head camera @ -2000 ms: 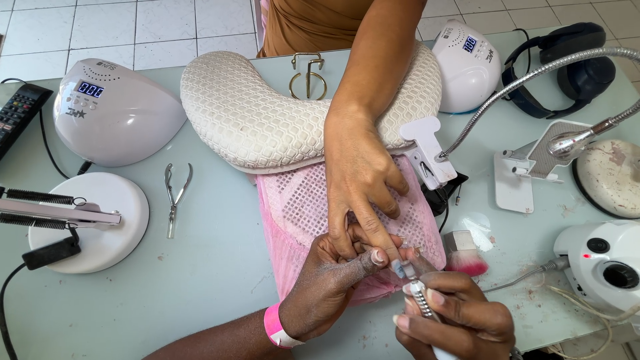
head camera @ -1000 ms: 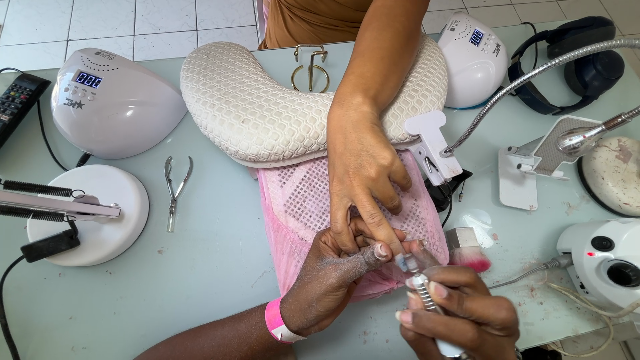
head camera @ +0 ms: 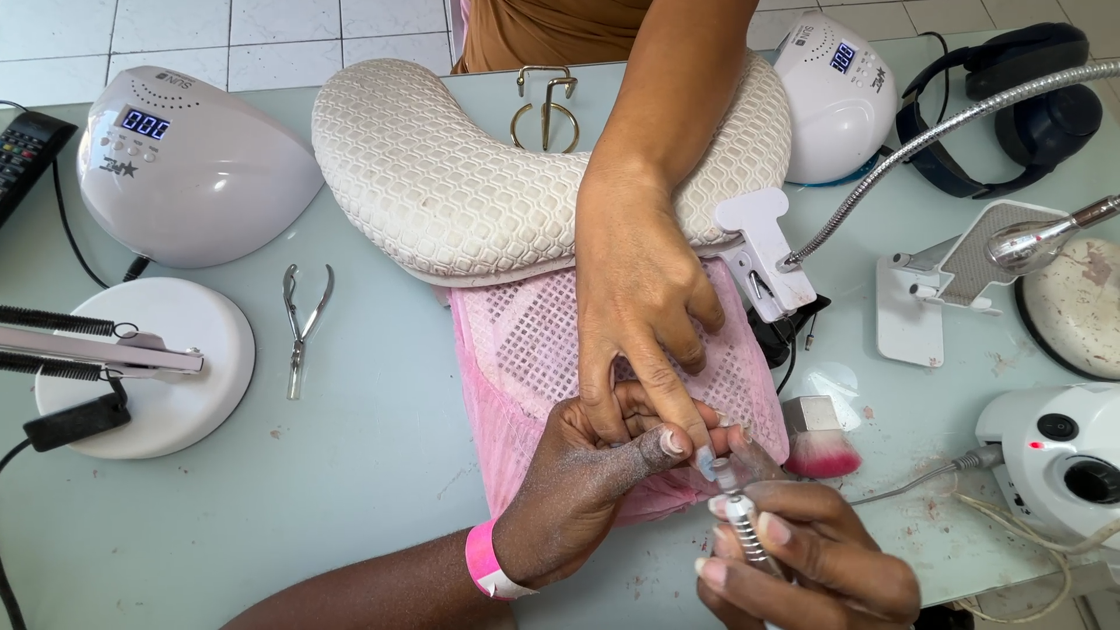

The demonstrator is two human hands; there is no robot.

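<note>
My left hand [head camera: 604,472], dusted with pale powder and with a pink and white wristband [head camera: 492,560] below it, holds a finger of the other person's hand [head camera: 643,271]. My right hand [head camera: 814,542] grips the handpiece of an electric nail drill [head camera: 746,529]. Its blurred tip is at the bluish nail [head camera: 705,461] of that finger; whether they touch cannot be told. The other person's forearm rests over a white textured cushion [head camera: 455,188]. Under the hands lies a pink mesh-covered pad [head camera: 525,350].
Nail nippers [head camera: 302,332] and a lamp base [head camera: 192,376] lie left, near one nail lamp [head camera: 192,175]; another [head camera: 836,96] stands behind. At right are a dust brush [head camera: 821,437], drill unit [head camera: 1054,464], phone stand [head camera: 941,280], headphones [head camera: 1006,105] and a clip on a flexible arm [head camera: 766,254].
Both hands stay in nearly the same place, my left on the finger and my right on the handpiece. Nothing has plainly been taken up or let go.
</note>
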